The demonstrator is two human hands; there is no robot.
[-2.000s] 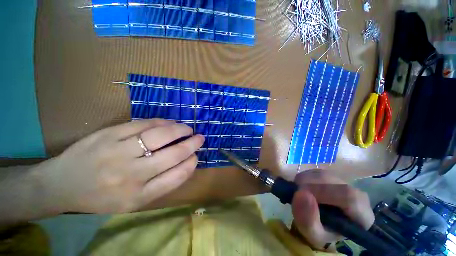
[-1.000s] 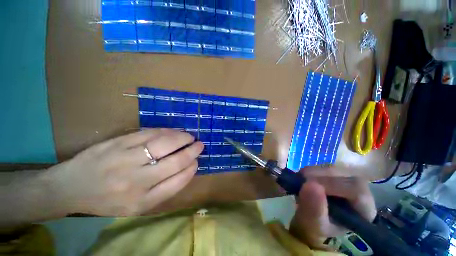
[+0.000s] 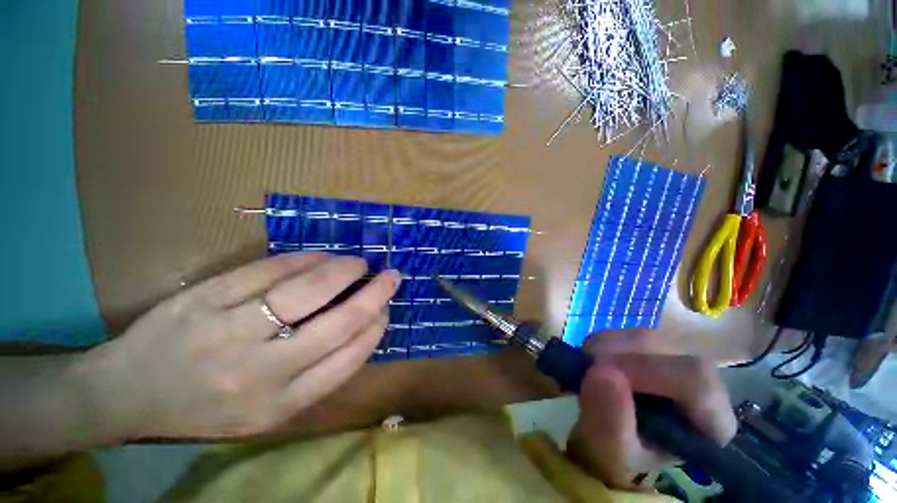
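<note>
A joined cell sheet (image 3: 452, 241) of dark blue strips with pale lines lies flat on the brown tabletop, wire ends at its sides. My left hand (image 3: 266, 334), wearing a ring, lies over its left part, fingertips pressing near the middle; it is not closed around the sheet and hides the lower left. My right hand (image 3: 654, 403) holds the black-handled soldering iron (image 3: 561, 362). Its thin tip points left and is at or just above the third pale line, right of my left fingertips; contact cannot be told.
A larger cell sheet (image 3: 344, 83) lies beyond. A narrower one (image 3: 637, 246) lies right, below loose ribbon (image 3: 622, 69). Scissors (image 3: 728, 255), small silver scraps (image 3: 731, 96) and black pouch-like items (image 3: 836, 236) are farther right. A pale green-blue sheet (image 3: 34, 177) is left.
The iron tip has moved from a lower line to about the third line of the sheet. My left hand stays on the sheet. The whole table view has shifted downward.
</note>
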